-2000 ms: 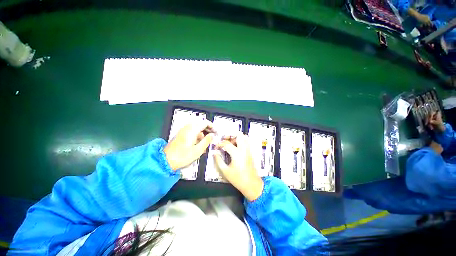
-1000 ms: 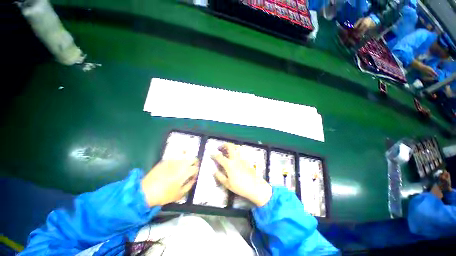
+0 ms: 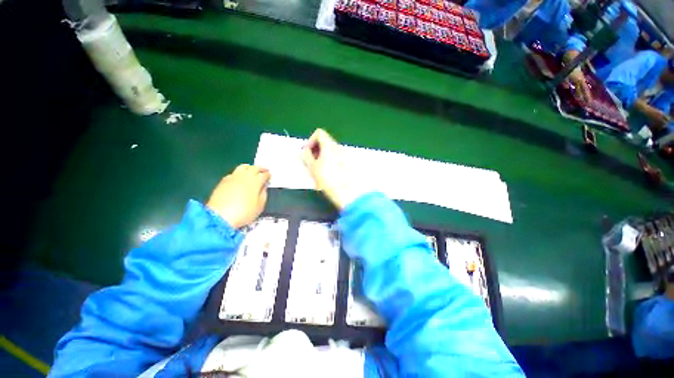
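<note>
Long white sticker sheets [image 3: 421, 178] with a toothed far edge lie beyond the black assembly tray [image 3: 290, 273]. My left hand [image 3: 242, 193] rests at the near left corner of the sheets, fingers bent; whether it pinches the sheet is not clear. My right hand [image 3: 323, 166] is over the left part of the sheets, thumb and fingertips brought together; any small piece between them is too small to see. The tray slots hold silver-white phone screen assemblies [image 3: 255, 277]. My right sleeve covers part of the middle and right slots.
A white-wrapped post [image 3: 122, 66] stands at the far left. A stack of red-patterned parts [image 3: 414, 26] is at the back. Other workers' blue sleeves and a tray of dark red parts [image 3: 591, 96] are at the upper right. A clear plastic strip [image 3: 615, 284] lies at the right.
Both hands have moved from over the tray's left slots out to the white sheets. The two left units are now uncovered. The view has shifted, showing more of the red-patterned stack.
</note>
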